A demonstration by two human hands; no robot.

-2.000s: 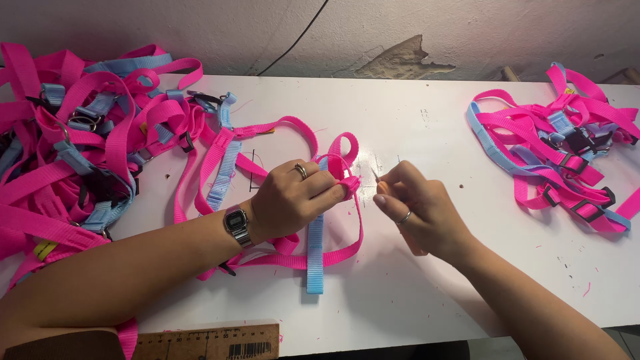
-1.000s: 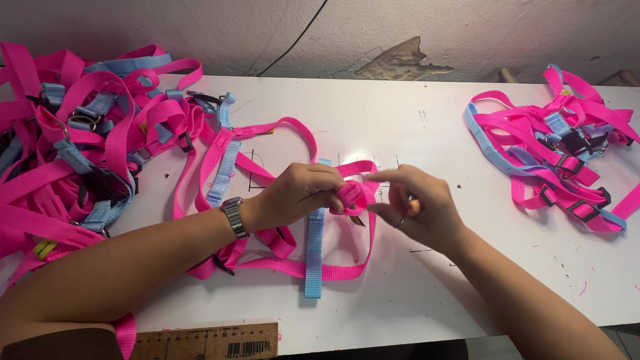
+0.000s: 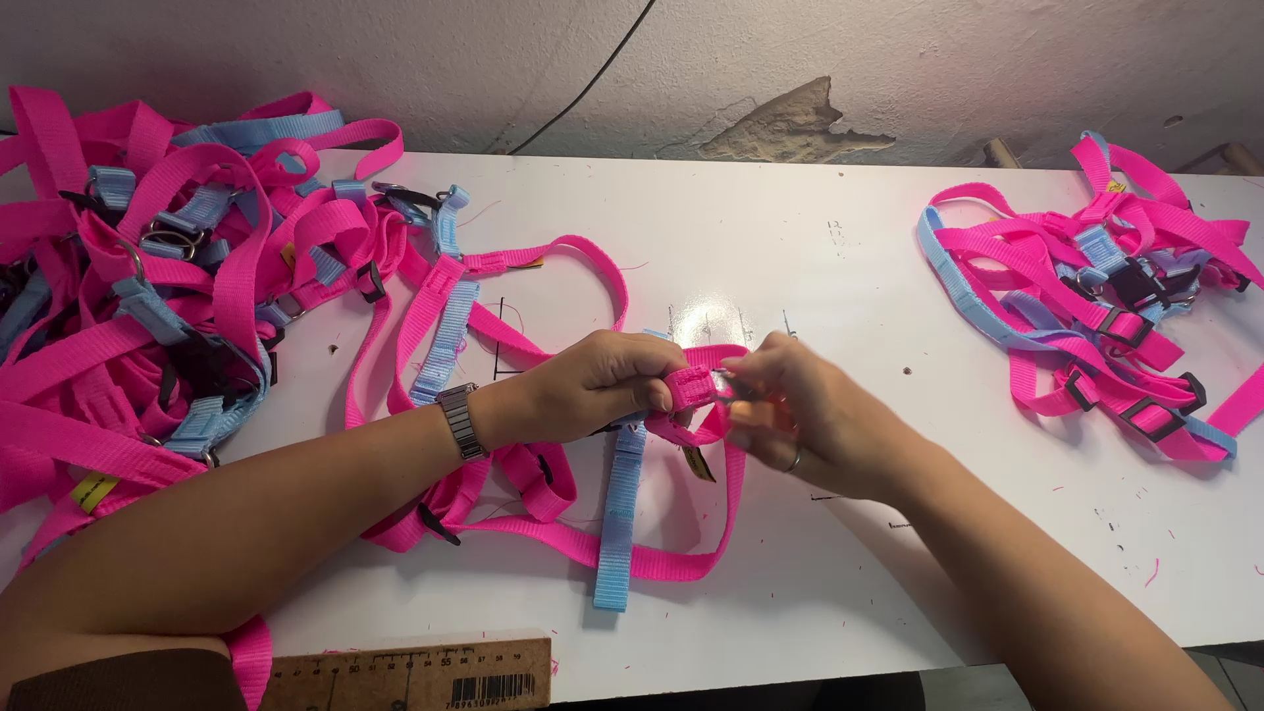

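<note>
My left hand (image 3: 617,383), with a metal watch on its wrist, pinches a stitched part of a pink webbing strap (image 3: 692,388). Just right of it, my right hand (image 3: 805,420), wearing a ring, holds a small metal-tipped tool (image 3: 724,379) against the stitched strap; the tool is blurred and mostly hidden by the fingers, so its kind cannot be told. The strap belongs to a pink and light blue webbing harness spread on the white table. A light blue strap (image 3: 618,523) hangs down below my left hand, and a small dark tag (image 3: 699,464) shows beneath the held part.
A large heap of pink and blue webbing harnesses (image 3: 233,286) with metal rings lies at the left. A smaller pile (image 3: 1062,247) with black buckles lies at the right. A wooden ruler (image 3: 415,676) rests at the table's front edge. Behind the table (image 3: 889,592) stands a chipped wall.
My left hand has turned the stitched strap part and moved slightly. My right hand, apart from the strap two seconds ago, is now up against it.
</note>
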